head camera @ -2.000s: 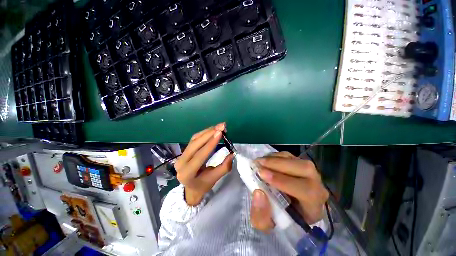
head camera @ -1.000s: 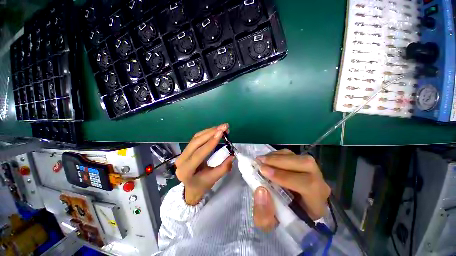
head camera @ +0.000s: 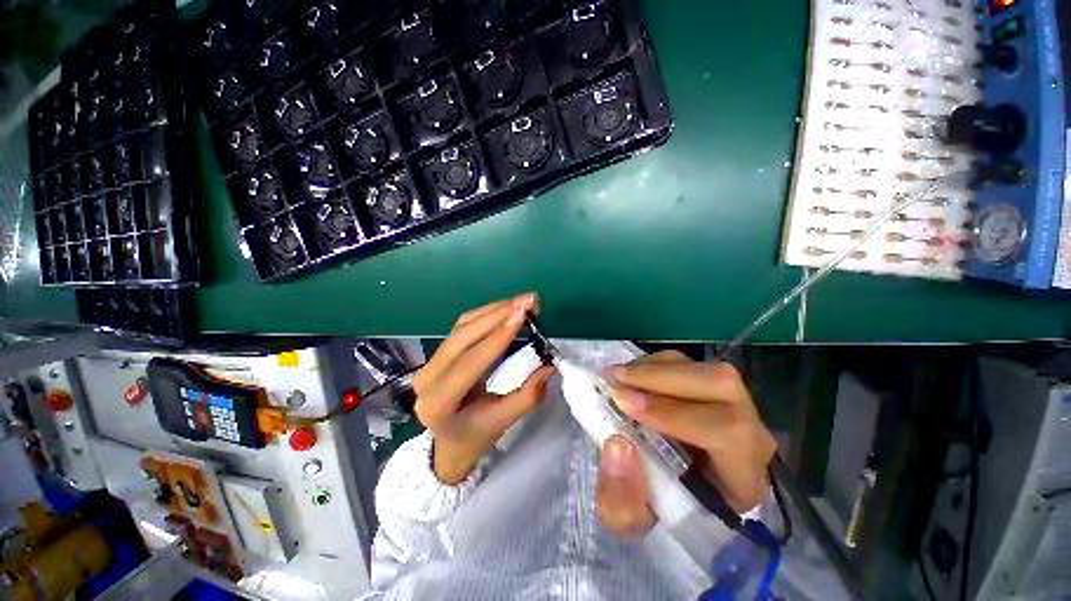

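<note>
My left hand [head camera: 476, 382] holds a small round black part [head camera: 539, 337] on edge between thumb and fingertips, near the mat's front edge. My right hand [head camera: 693, 434] holds a white dispensing syringe [head camera: 611, 425] like a pen. The syringe's tip is at the black part; whether it touches cannot be told. A blue adapter [head camera: 747, 561] is at the syringe's rear end. A glossy black pocket tray [head camera: 440, 139] with round black parts in its pockets lies above my hands on the green mat.
Overlapped black trays [head camera: 112, 176] lie at left. A white board with rows of small marks [head camera: 875, 141] and a blue controller [head camera: 1034, 141] stand at right. A thin clear hose [head camera: 810, 282] runs from the controller. A white machine with a keypad pendant [head camera: 209, 405] is at lower left.
The rear of the syringe and the blue adapter have shifted slightly. My left hand and the black part have barely moved.
</note>
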